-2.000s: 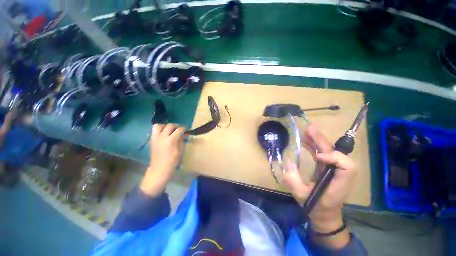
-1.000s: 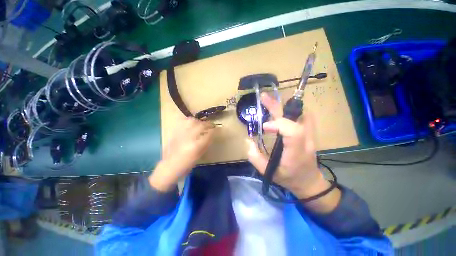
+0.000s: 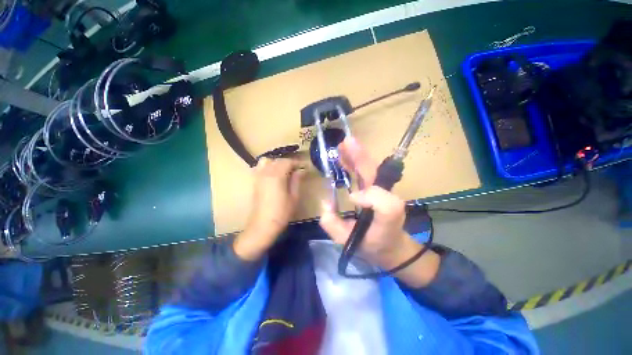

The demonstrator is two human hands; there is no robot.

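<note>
My right hand [image 3: 378,222] holds the black soldering iron [image 3: 390,170], its metal tip pointing up and away over the board. The same hand's thumb and fingers are at the clear headband frame [image 3: 335,159] of a headset. Its round black ear cup [image 3: 327,150] lies on the tan board [image 3: 277,83]. The second ear cup [image 3: 315,114] lies just beyond, with the boom microphone [image 3: 388,95] reaching right. My left hand [image 3: 276,191] is at the near end of a curved black headband pad [image 3: 231,128]; its fingertips are partly hidden, and the grip is blurred.
Waiting headsets [image 3: 104,114] with clear hoops stand at left. A blue tray [image 3: 499,163] at right holds dark items and a small red light. Thin pale strands [image 3: 514,37] lie beyond it. The iron's cord [image 3: 485,211] runs right from my wrist. Tiny specks lie on the board's right side.
The left hand has moved from the pad's earlier place left of the board onto the board, bringing the pad along. The right hand still holds the iron at the headset. The view has shifted and turned.
</note>
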